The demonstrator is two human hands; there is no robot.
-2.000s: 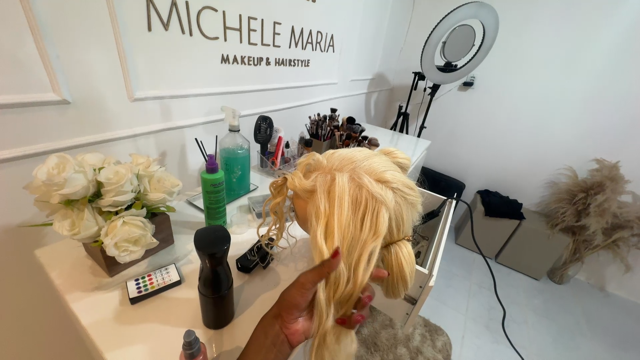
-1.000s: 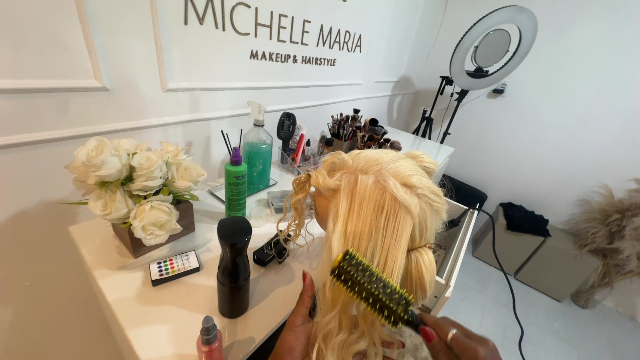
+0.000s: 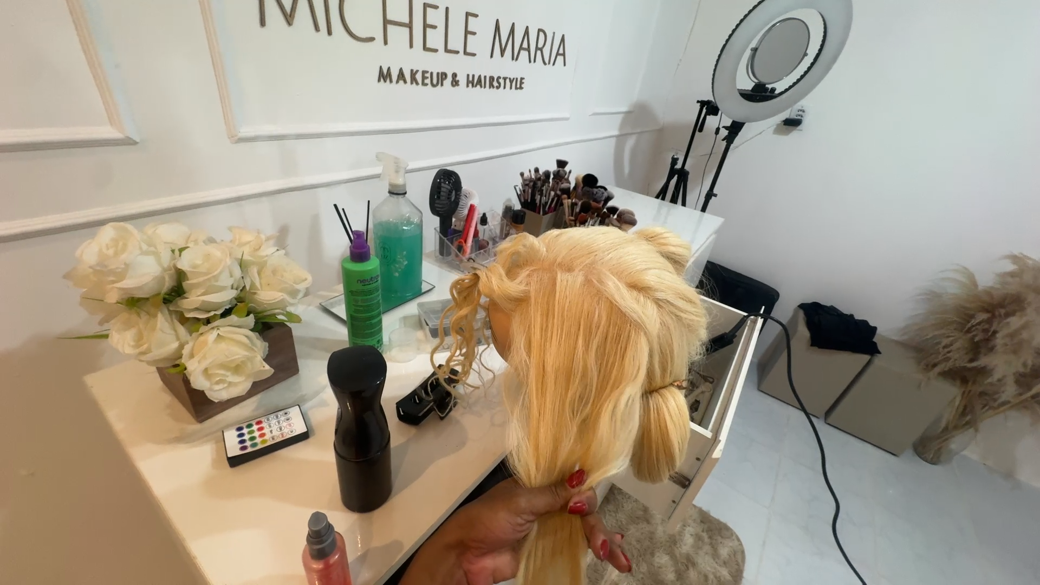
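Note:
A mannequin head with blond hair stands at the edge of the white table, its face turned away to the left. Part of the hair is gathered in tied sections at the right, and curly strands hang at the left. Below the head, my left hand is closed round the long loose section, which runs down through the fingers out of the frame. My right hand is out of view, and so is the round brush. A black spray bottle stands left of the head.
On the white table are white roses, a remote control, a green bottle, a teal spray bottle, a black hair clip and makeup brushes. An open drawer juts out at the right, with a black cable hanging beyond.
The right hand, which held a round brush against the hair a second ago, has left the view. My left hand now gathers the loose hair into a narrow bundle.

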